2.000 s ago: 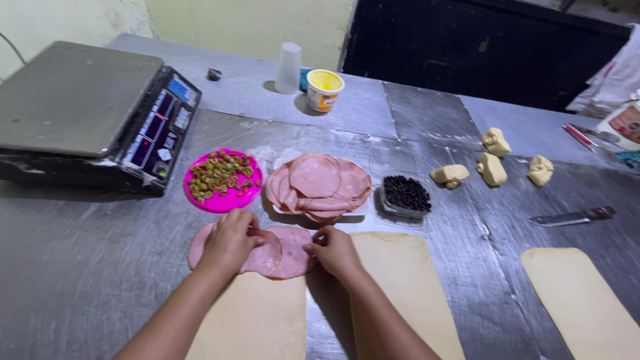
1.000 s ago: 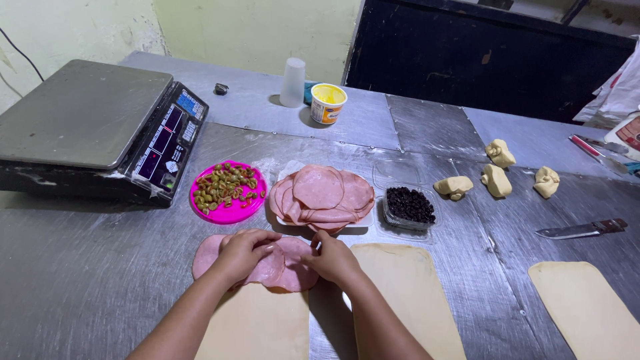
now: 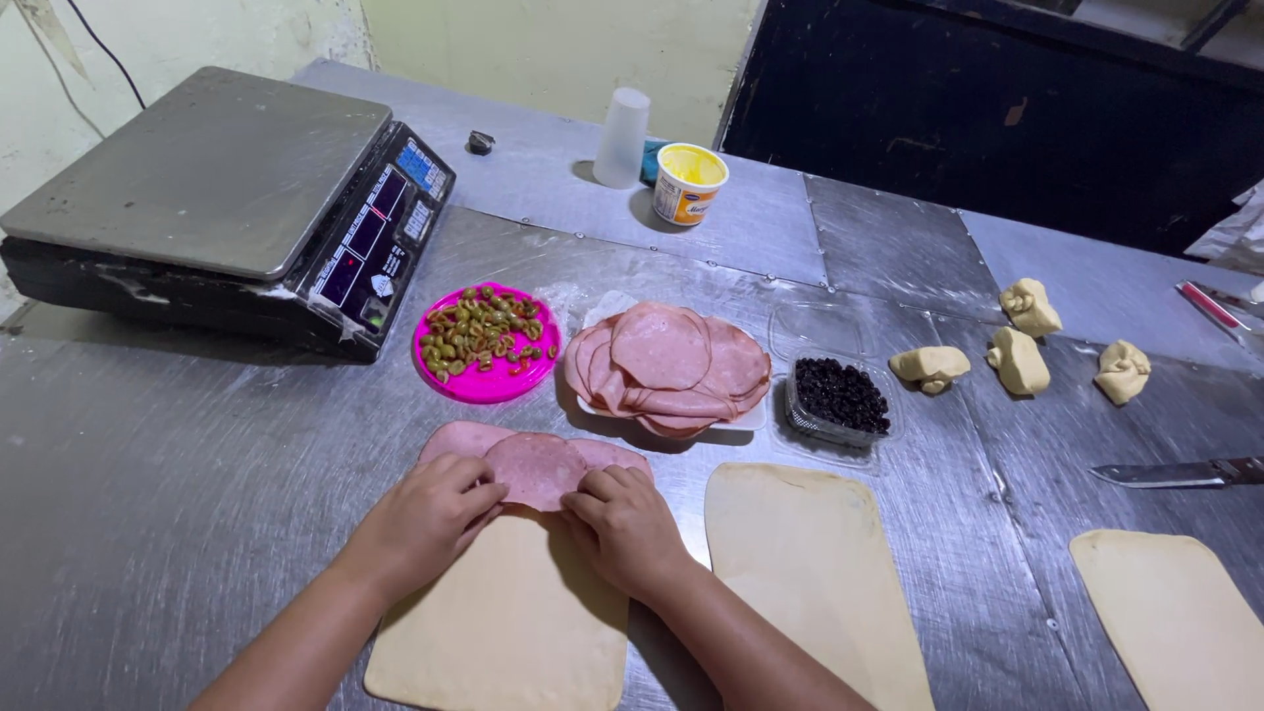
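Observation:
Overlapping ham slices (image 3: pixel 536 470) lie across the far end of a flat dough sheet (image 3: pixel 513 612). My left hand (image 3: pixel 430 518) pinches the lower left edge of the middle slice, and my right hand (image 3: pixel 622 523) pinches its lower right edge. Just beyond them, more sliced ham (image 3: pixel 662 360) is piled on a white tray (image 3: pixel 746 420). Left of that pile is a pink plate (image 3: pixel 474 388) with sliced olives (image 3: pixel 479 331). To its right, dark raisins (image 3: pixel 839 395) fill a clear plastic container (image 3: pixel 825 430). My fingertips hide parts of the slices.
Two more dough sheets (image 3: pixel 815 583) (image 3: pixel 1170 612) lie to the right, near several dough lumps (image 3: pixel 1017 360) and a knife (image 3: pixel 1170 474). A digital scale (image 3: pixel 212 178) stands at the left. Behind are a margarine tub (image 3: pixel 690 185) and a plastic cup (image 3: pixel 622 138) on the metal table (image 3: pixel 247 494).
Both hands remain at the ham on the left dough sheet. The middle slice now shows between my hands, overlapping the slices beside it.

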